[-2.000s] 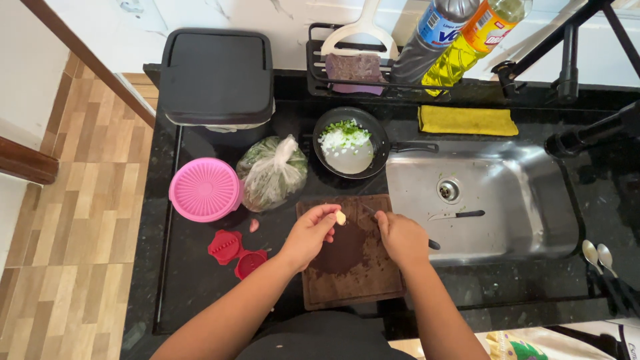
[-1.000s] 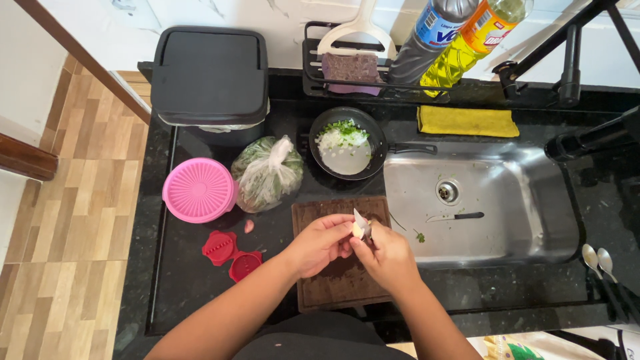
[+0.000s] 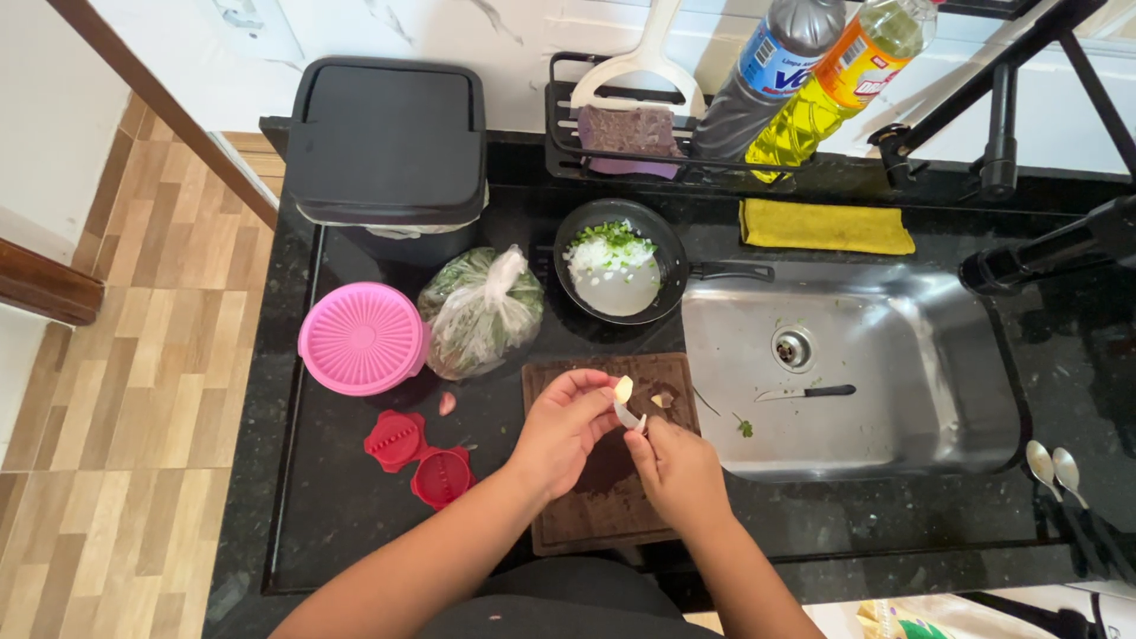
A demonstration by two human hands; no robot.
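My left hand (image 3: 568, 426) pinches a pale peeled garlic clove (image 3: 624, 389) between thumb and fingers, above a dark wooden cutting board (image 3: 568, 524). In my right hand (image 3: 679, 466) is a small knife (image 3: 628, 415); its blade points at the clove, and its handle is mostly hidden by the fingers. A bit of garlic skin (image 3: 661, 400) lies on the board. Behind the board stands a black frying pan (image 3: 621, 302) holding chopped white and green pieces. An unpeeled garlic clove (image 3: 447, 404) rests on the counter to the left, near a red plastic garlic press or twister in two halves (image 3: 395, 440).
Left of the pan are a knotted plastic bag of greens (image 3: 484, 311), a pink-lidded container (image 3: 364, 339) and a black lidded bin (image 3: 386, 142). The steel sink (image 3: 852, 328) at right holds another knife (image 3: 808, 392). A yellow cloth (image 3: 825, 227), bottles (image 3: 772, 71) and two spoons (image 3: 1056, 470) lie around it.
My hands have drawn slightly apart since a second ago, and the clove now shows above the blade. Skin shows on the board where my hands were.
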